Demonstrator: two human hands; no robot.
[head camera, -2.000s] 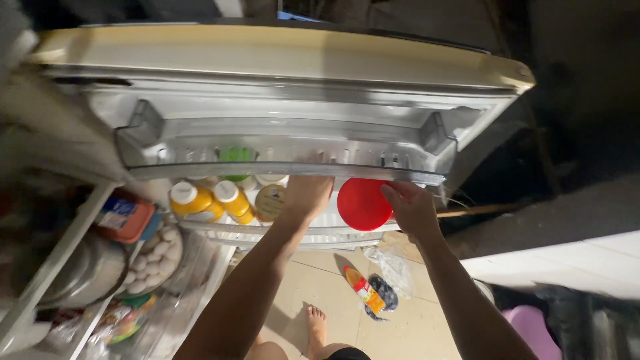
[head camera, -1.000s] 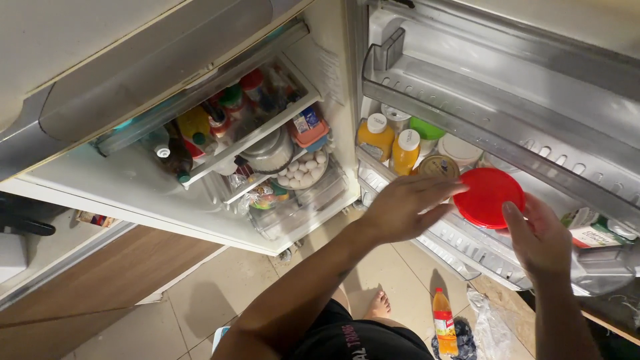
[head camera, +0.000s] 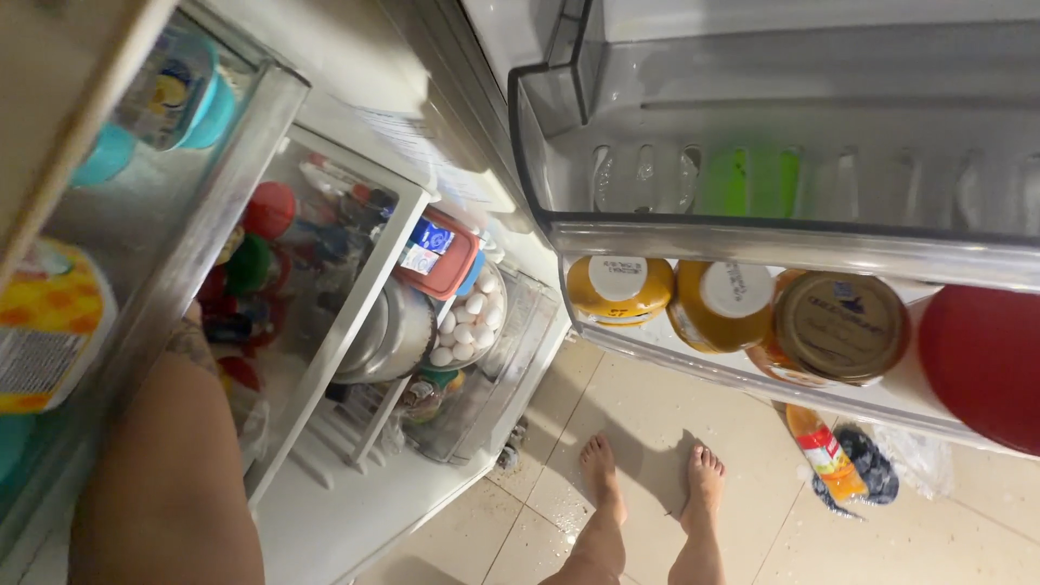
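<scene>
My left forearm (head camera: 171, 463) rises from the lower left into the open refrigerator. Its hand is almost wholly hidden behind the front edge of an upper shelf, near bottles with red and green caps (head camera: 248, 262); whether it holds anything cannot be seen. My right hand is out of view. At the far right, the red round lid (head camera: 987, 366) lies in the lower door shelf, beside a jar with a gold-coloured lid (head camera: 842, 317) and two yellow bottles with white caps (head camera: 619, 280) (head camera: 735, 288).
A lidded metal pot (head camera: 390, 333), a bowl of eggs (head camera: 471, 325) and a red-lidded container (head camera: 443, 256) stand inside the refrigerator. The clear door rack (head camera: 780, 231) juts out at upper right. An orange bottle (head camera: 825, 455) and a plastic bag (head camera: 914, 459) lie on the tiled floor near my feet.
Both hands were at the red lid by the door shelf. The lid now lies in that shelf, my left arm has moved left into the refrigerator, and my right hand has left the view.
</scene>
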